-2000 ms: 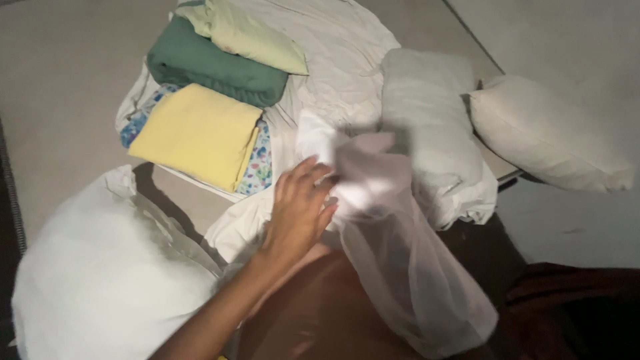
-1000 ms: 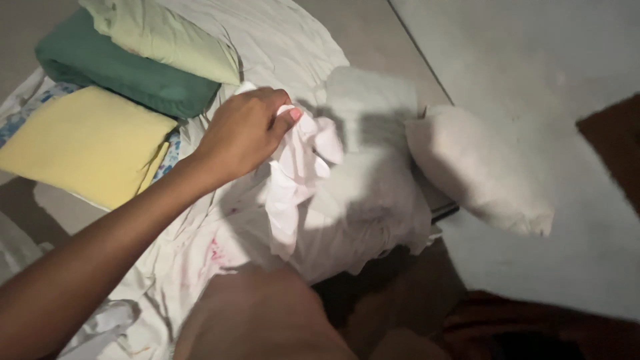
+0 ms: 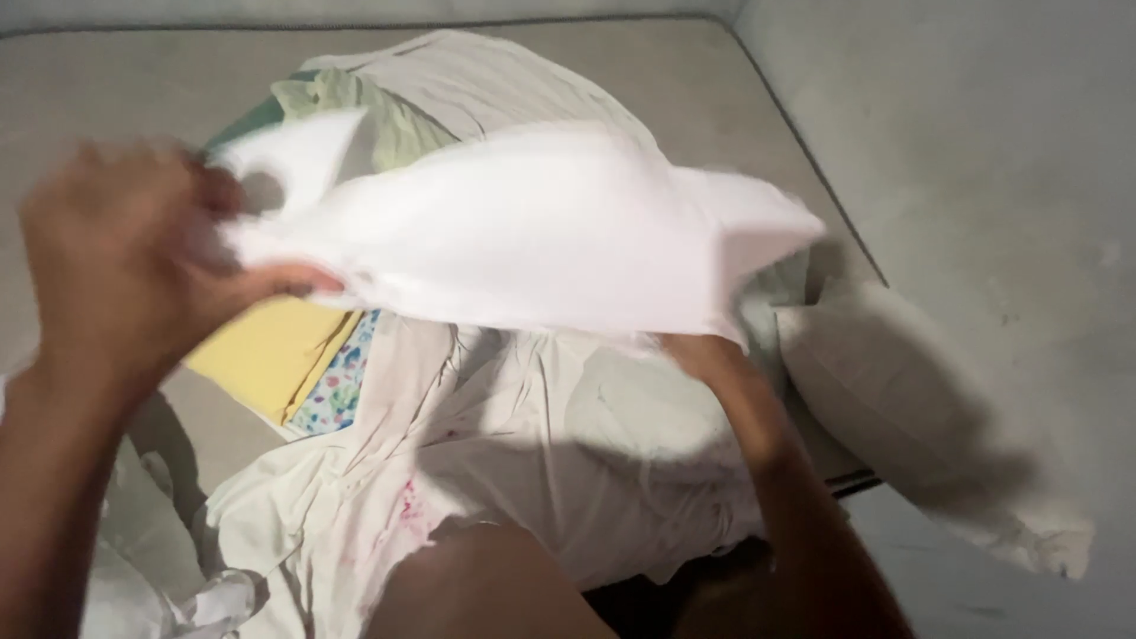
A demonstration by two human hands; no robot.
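A white cloth point(image 3: 532, 231), blurred by motion, is stretched across the middle of the view. My left hand point(image 3: 151, 240) grips its left end, thumb along the near edge. My right hand point(image 3: 701, 355) is at the cloth's right end, its fingers hidden under the fabric, so its grip cannot be made out. Below the cloth a rumpled white sheet point(image 3: 497, 444) with pink stains lies on the mattress. Partly covered by the cloth are a folded yellow cloth point(image 3: 266, 355), a floral cloth point(image 3: 342, 382) and a pale green cloth point(image 3: 390, 115).
The mattress point(image 3: 666, 62) has dark piping along its edge, with a grey surface to the right. A shadowed off-white pillow point(image 3: 887, 399) lies at the right, over the mattress edge. White fabric point(image 3: 133, 541) is at the lower left, and my knee point(image 3: 488, 586) is at the bottom.
The white cloth, bunched in one hand a second ago, is now spread out wide. My right hand has come into view at its right end. The view has shifted.
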